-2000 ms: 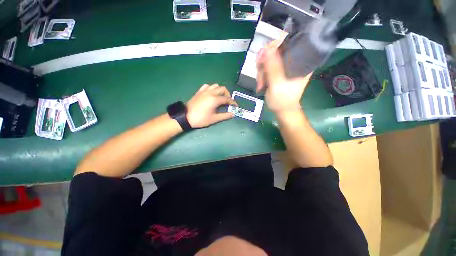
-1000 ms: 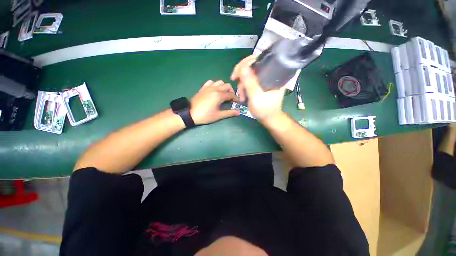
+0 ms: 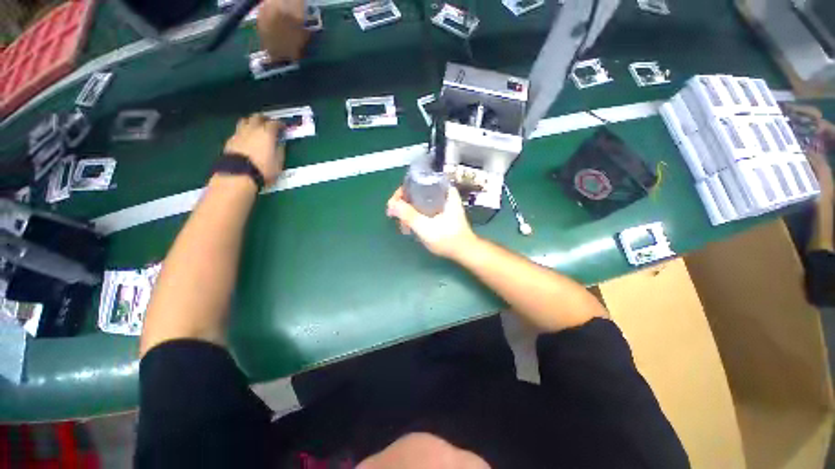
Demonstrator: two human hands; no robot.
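My left hand (image 3: pixel 254 151) reaches past the white stripe to a white housing (image 3: pixel 298 122) with a green circuit board. The fingers are at its left edge; whether they grip it is unclear. My right hand (image 3: pixel 441 224) is closed around the grey electric screwdriver (image 3: pixel 426 186), held at the front left of the screw feeder (image 3: pixel 483 137). The driver tip is hidden. Another housing (image 3: pixel 372 112) lies between my left hand and the feeder.
A fan (image 3: pixel 604 174) and stacked white units (image 3: pixel 746 151) are at right, a single housing (image 3: pixel 645 243) at the front edge. More housings (image 3: pixel 126 300) lie at left by dark equipment (image 3: pixel 50 275). Another person's hand (image 3: pixel 282 32) is at the far side. A cardboard box (image 3: pixel 760 321) is below.
My left hand has moved from the near bench to the far left, across the stripe. My right hand and screwdriver moved to the feeder's front. The housing between my hands is gone from there; the view shifted.
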